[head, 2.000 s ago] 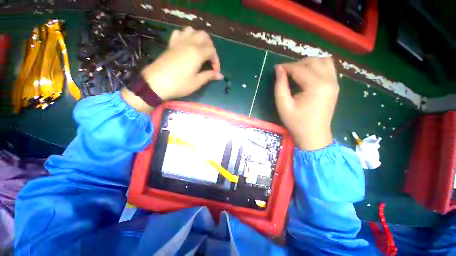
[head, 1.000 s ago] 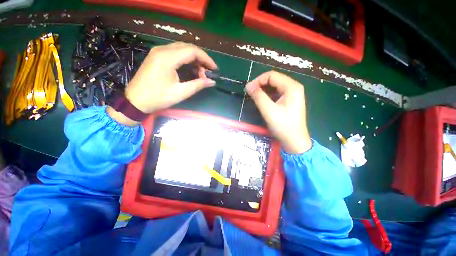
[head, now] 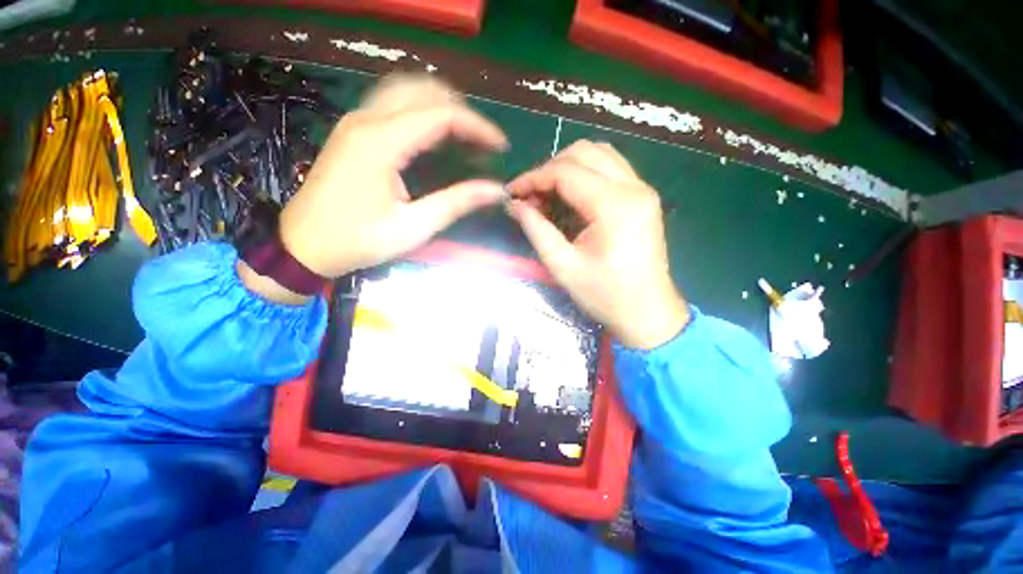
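An open tablet (head: pixel 449 431) with a bright silver-white inside and a yellow-orange flex lies in a red foam tray (head: pixel 294 432) in front of me. My left hand (head: pixel 387 185) is blurred above the tray's far left edge, thumb and index finger apart. Its thumb tip is close to my right fingertips. My right hand (head: pixel 600 230) is above the tray's far edge, with thumb and fingers pinched together. A tiny dark bit shows at the pinch, seemingly the black flex cable; most of it is hidden by the fingers.
A bundle of yellow-orange flex cables (head: pixel 70 179) and a dark pile of black flex cables (head: pixel 224 146) lie at left. A white scrap (head: pixel 799 322), a red strap (head: pixel 858 505) and more foam trays (head: pixel 948 325) are at right. Another foam tray (head: pixel 718 79) is beyond the bench edge.
Earlier a dark strip stretched between my hands. My right hand has moved left to my left hand, whose thumb and index finger have parted. The strip is now mostly hidden.
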